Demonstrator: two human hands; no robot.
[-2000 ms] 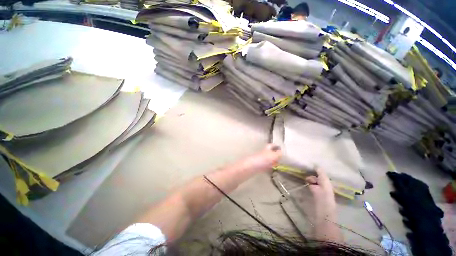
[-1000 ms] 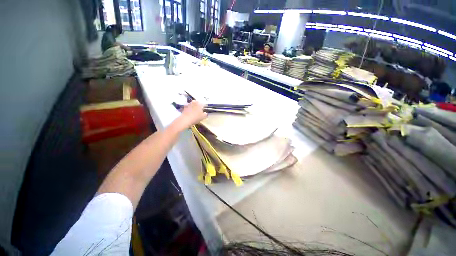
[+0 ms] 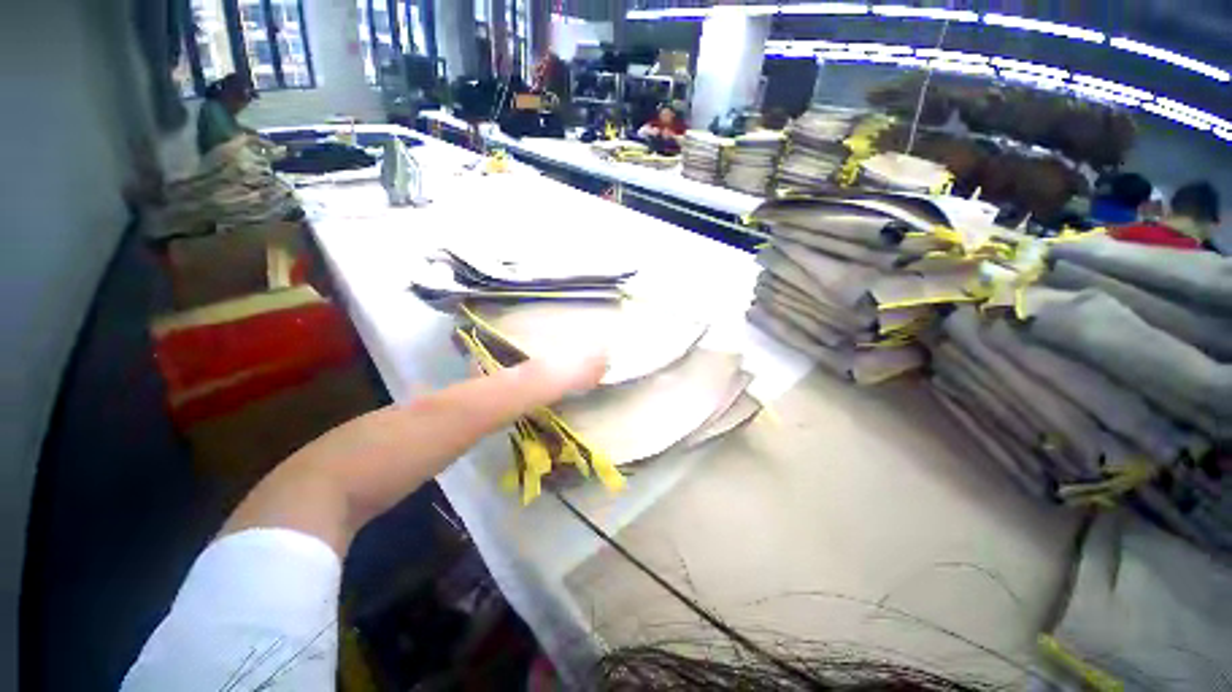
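Note:
My left hand (image 3: 578,372) is over the pile of curved beige panels (image 3: 662,408) on the white table, its fingers blurred against the pale top panel. Whether it grips a panel cannot be told. Yellow tape tails (image 3: 547,453) hang from the pile's near corner, below my wrist. A smaller stack of narrow dark-edged pieces (image 3: 534,281) lies just behind the pile. My right hand is not in view.
Folded panel stacks (image 3: 838,291) stand right of the pile, with more at far right (image 3: 1081,365). A beige sheet (image 3: 865,500) covers the near table. Red boxes (image 3: 250,354) stand on the floor at left. People work in the background.
The view has swung left from the small folded panel to the curved pile. My left hand has left the narrow pieces and moved nearer, over the pile. My right hand has gone out of view.

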